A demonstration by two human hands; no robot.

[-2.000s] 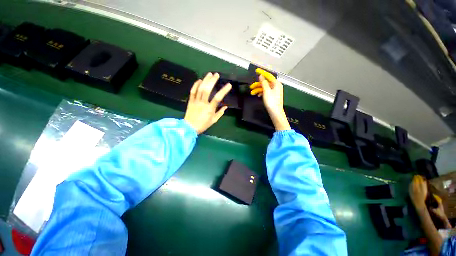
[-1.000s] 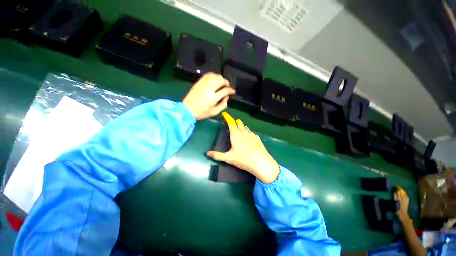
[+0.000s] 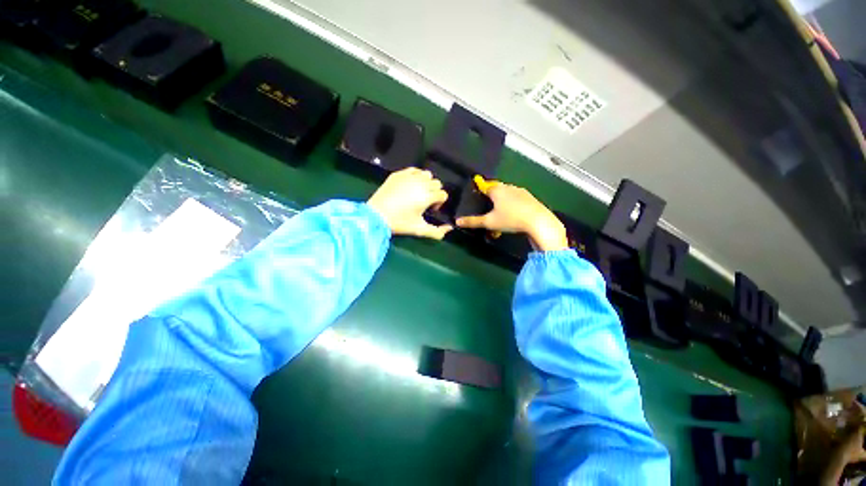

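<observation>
An open black gift box base [image 3: 444, 168] stands on the conveyor, with its black cut-out panel [image 3: 473, 140] upright behind it. My right hand [image 3: 516, 211], with yellow finger cots, grips a small black box [image 3: 471, 201] at this open base. My left hand [image 3: 410, 201] is at the near left side of the same base, fingers and thumb curled around its edge area. Whether it grips the base or the small box is hidden. Another small black box [image 3: 461, 367] lies alone on the green table [image 3: 380, 418], in front of my right forearm.
More black gift boxes [image 3: 273, 106] stand in a row along the conveyor [image 3: 180, 133], some with raised panels [image 3: 632, 214]. A clear bag with a white sheet [image 3: 142, 294] lies left. Small black boxes [image 3: 714, 408], a carton [image 3: 824, 418] and part of another person's hand [image 3: 845, 460] are right.
My right hand has lifted a small black box off the table and moved it up to the open base. My left hand stays by the base. One small box remains lying on the table.
</observation>
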